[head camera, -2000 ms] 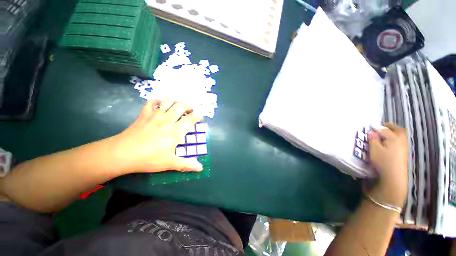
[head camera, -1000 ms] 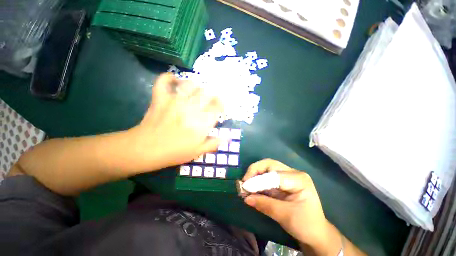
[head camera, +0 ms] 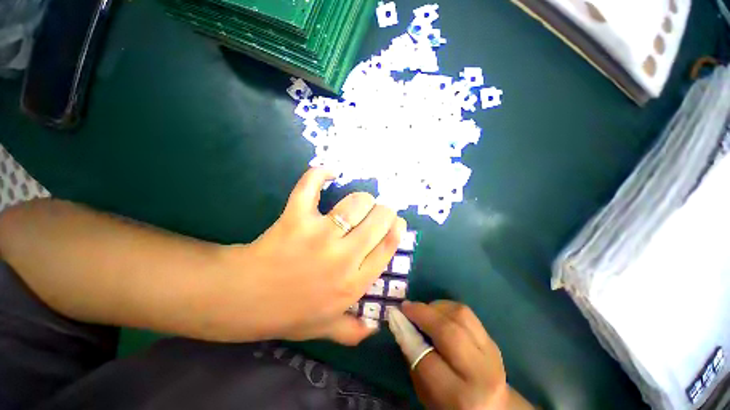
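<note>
A PCB panel (head camera: 415, 238) lies near my lap with rows of dark-edged, whitish square components (head camera: 395, 288) on it. My left hand (head camera: 332, 268) covers most of it, with its thumb at the near edge and its fingers over the far part, holding the panel. My right hand (head camera: 456, 352) is at the near right corner of the panel. A finger with a whitish sleeve touches the components there. Whether it pinches a component is hidden. A bright pile of loose white plastic pieces (head camera: 400, 128) lies just beyond my left hand.
The PCB panel stack (head camera: 280, 36) stands at the upper left of the pile, with a black phone (head camera: 60, 64) farther left. A perforated tray (head camera: 608, 36) is at the top right. A white wrapped package (head camera: 656, 280) at right bears dark-edged squares (head camera: 706, 375). A dotted white sheet (head camera: 18, 182) is at left.
My right hand has left the package and come to the panel's near right corner. My left hand has moved from the pile's edge back over the panel. The camera view has shifted too.
</note>
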